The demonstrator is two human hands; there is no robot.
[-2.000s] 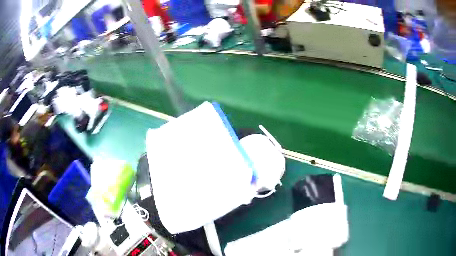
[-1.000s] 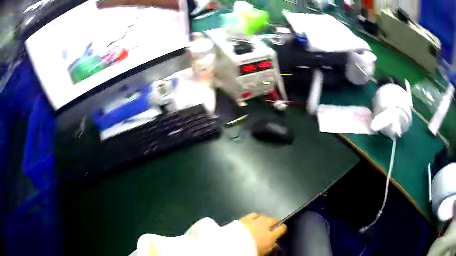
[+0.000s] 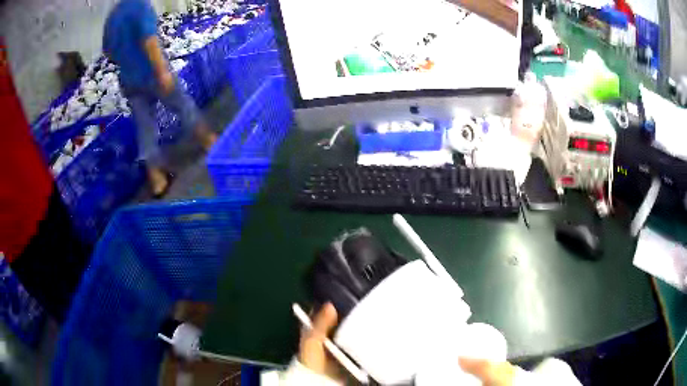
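Observation:
A white security camera (image 3: 407, 320) with a black front is held over the near edge of the dark green desk, its black front turned up and to the left. It has two thin white antennas, one on each side. My left hand (image 3: 318, 343) grips its left side beside the lower antenna. My right hand (image 3: 490, 371) is at the white rounded base end, at the bottom of the picture. Both hands are partly hidden by the camera and my white sleeves.
A black keyboard (image 3: 410, 188), a large monitor (image 3: 410, 102), a bench power supply (image 3: 580, 143) with red digits and a black mouse (image 3: 578, 237) are on the desk. A blue mesh crate (image 3: 181, 241) stands left, holding another white camera (image 3: 183, 339). A person in blue (image 3: 139, 68) is beyond.
The view has swung left, showing the crates and the person. A white camera is now held in both hands over the desk; one second ago one hand showed at the desk's near edge.

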